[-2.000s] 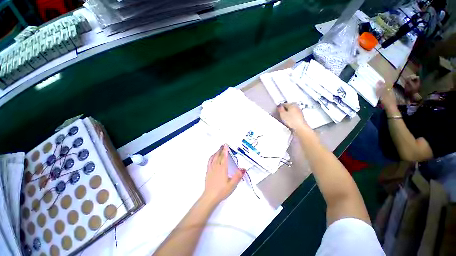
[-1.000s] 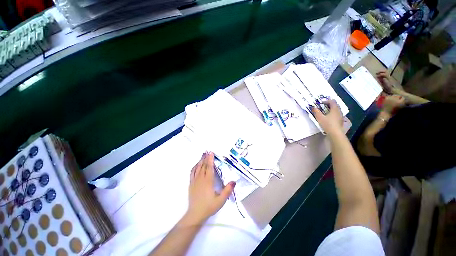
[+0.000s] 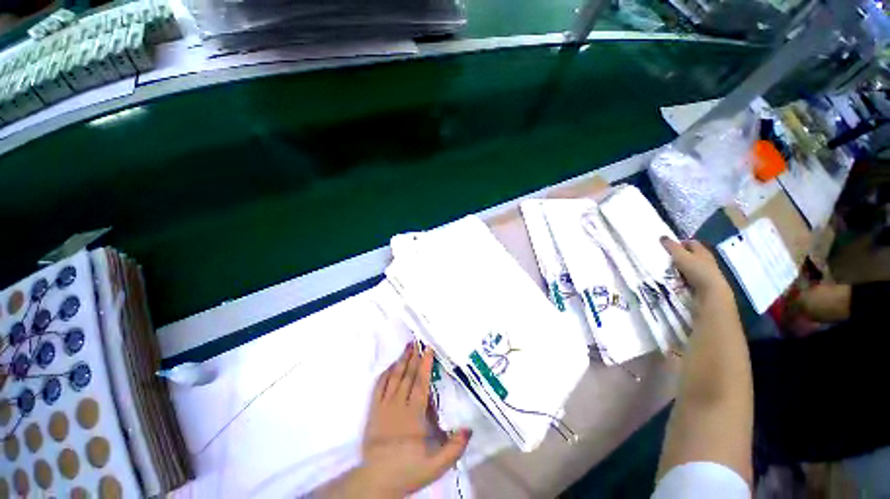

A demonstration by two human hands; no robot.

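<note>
A stack of white plastic housings (image 3: 488,302) lies in the middle, with a green circuit board (image 3: 487,374) and thin wires on its top. My left hand (image 3: 405,429) lies flat against the stack's lower left side, thumb apart, beside another small green board. More white housings (image 3: 571,234) overlap in the right pile, with boards and wires near their lower ends. My right hand (image 3: 698,268) has its fingers on the right edge of that pile's rightmost housings; whether it grips one is hidden.
A speaker tray (image 3: 59,390) with round grey discs and tan holes stands at left. A small bottle (image 3: 190,373) lies beside it on white paper (image 3: 254,419). At right are a clear bag of white pieces (image 3: 691,183), an orange container (image 3: 768,161) and another person's arm (image 3: 825,302).
My right hand has moved from between the piles to the right pile's far edge. The right pile's housings now show more boards. My left hand stays by the middle stack; the view has shifted.
</note>
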